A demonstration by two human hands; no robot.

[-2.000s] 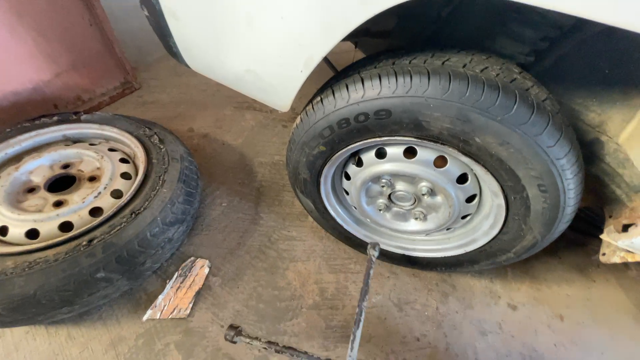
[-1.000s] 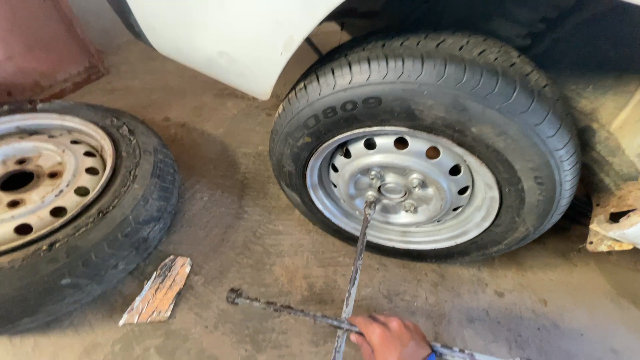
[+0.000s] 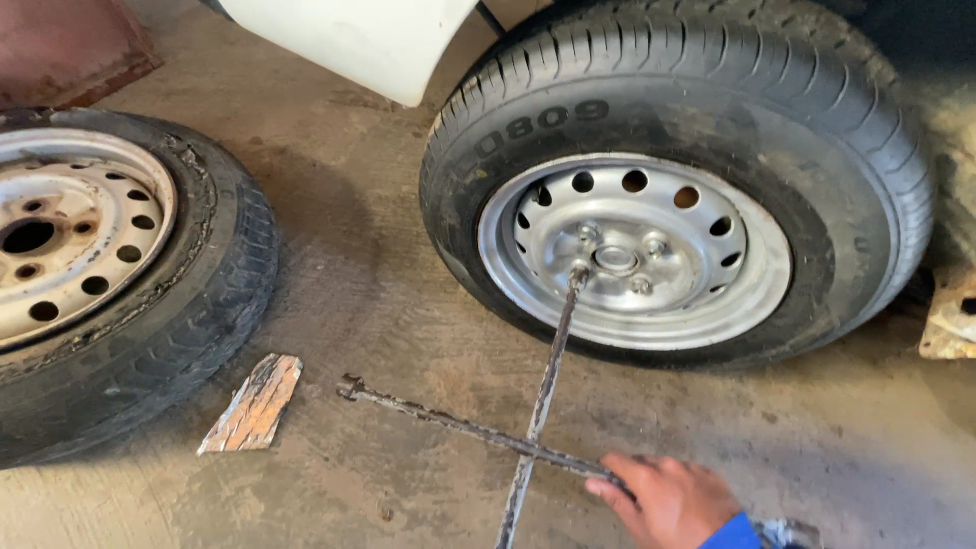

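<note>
My right hand [image 3: 667, 499], below a blue cuff, grips one arm of a four-way lug wrench [image 3: 530, 450] near the bottom of the view. The wrench's far socket meets the lower-left lug nut [image 3: 579, 268] on a silver steel wheel [image 3: 663, 328]. A black tyre [image 3: 808, 175] surrounds this wheel, which stands upright under the car's white body. More lug nuts show around the hub. Another wrench arm points left over the floor. My left hand is out of view.
A worn tyre [image 3: 213, 305] on a rusty cream steel rim [image 3: 53, 297] lies flat at the left. Near it, a flaking orange-and-silver scrap [image 3: 255, 404] rests on the concrete floor. The white body panel [image 3: 366, 38] hangs above; rusty metal [image 3: 949, 313] shows at the right edge.
Two seconds ago no hand was in view and the wrench's socket was below the hub. My right hand has come in and holds an arm; the socket is at the lug nut.
</note>
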